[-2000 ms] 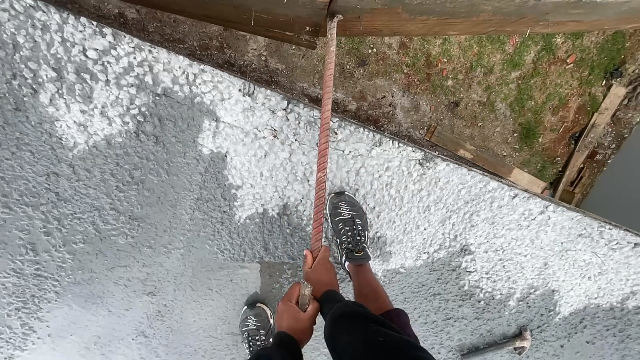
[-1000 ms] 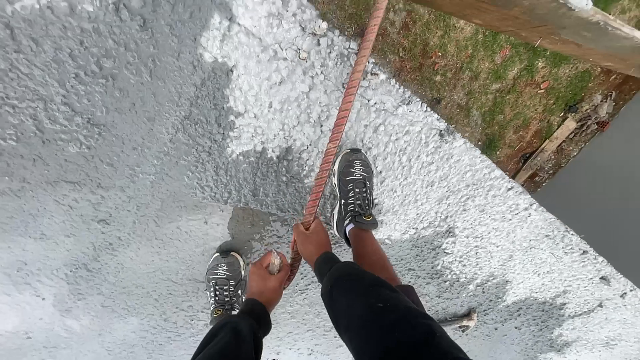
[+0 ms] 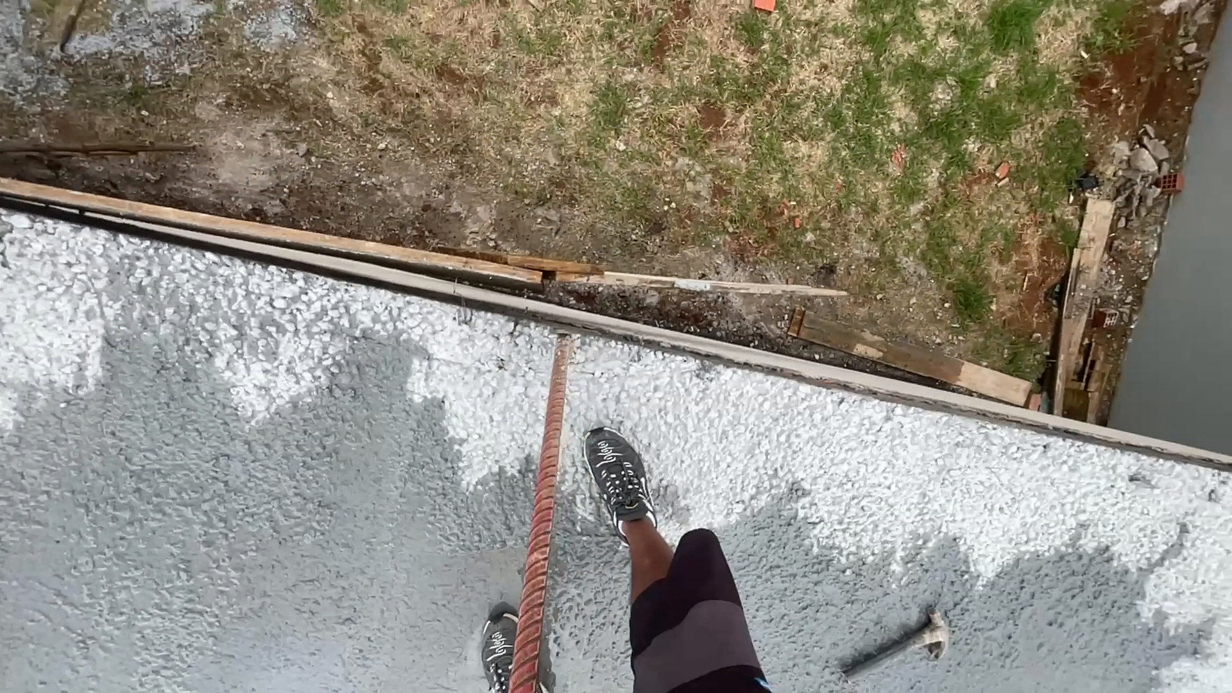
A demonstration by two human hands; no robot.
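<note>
Neither of my hands shows in the view now. A rusty ribbed steel rebar (image 3: 545,491) runs from the bottom edge up between my two shoes, its upper end near the edge of the rough concrete slab (image 3: 289,500). My one shoe (image 3: 619,474) stands to the right of the bar; the other shoe (image 3: 500,647) is partly hidden at the bottom, just left of it. A hammer (image 3: 900,647) lies on the slab at the lower right, its head toward the right.
The slab's edge (image 3: 693,348) crosses the view diagonally, with grassy ground (image 3: 731,144) beyond it. Wooden boards (image 3: 914,363) lie along that edge. At the right are another plank (image 3: 1083,298), rubble (image 3: 1141,159) and a smooth grey surface (image 3: 1179,308).
Both hands, earlier around the lower part of the rebar, have left the view. The wooden beam that crossed the top no longer shows. The view has shifted.
</note>
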